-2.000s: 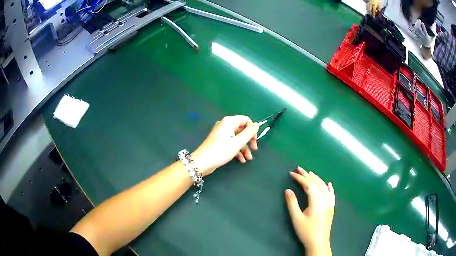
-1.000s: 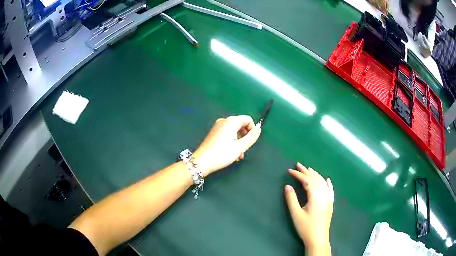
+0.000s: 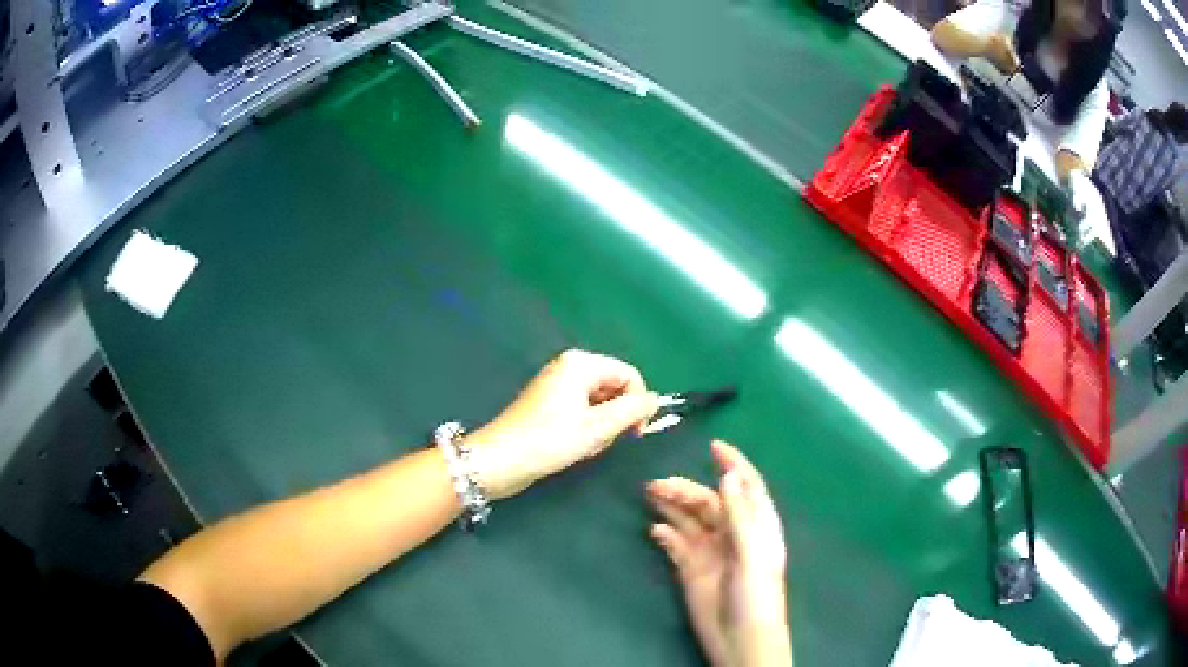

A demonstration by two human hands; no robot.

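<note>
My left hand (image 3: 580, 411), with a silvery bracelet at the wrist, is closed on the tweezers (image 3: 704, 399) above the green mat. Their black part points right, and bright silver parts show beside my fingertips. The ends inside my fingers are hidden. My right hand (image 3: 730, 554) is open and empty, fingers apart, just below and right of the tweezers, not touching them. A black phone middle frame (image 3: 1015, 580) lies on the mat at the right, its long open window toward the far side and a solid block at its near end.
A red tray (image 3: 945, 254) with black parts stands at the far right. A white tray (image 3: 958, 638) is cut off at the bottom edge. A white wipe (image 3: 153, 275) lies at left. A metal fixture (image 3: 280, 72) and pale bars (image 3: 547, 55) are at the upper left. A person sits across.
The view has shifted, moving the scene left. The tweezers have swung from pointing upward to pointing right. My right hand has moved closer to my left hand.
</note>
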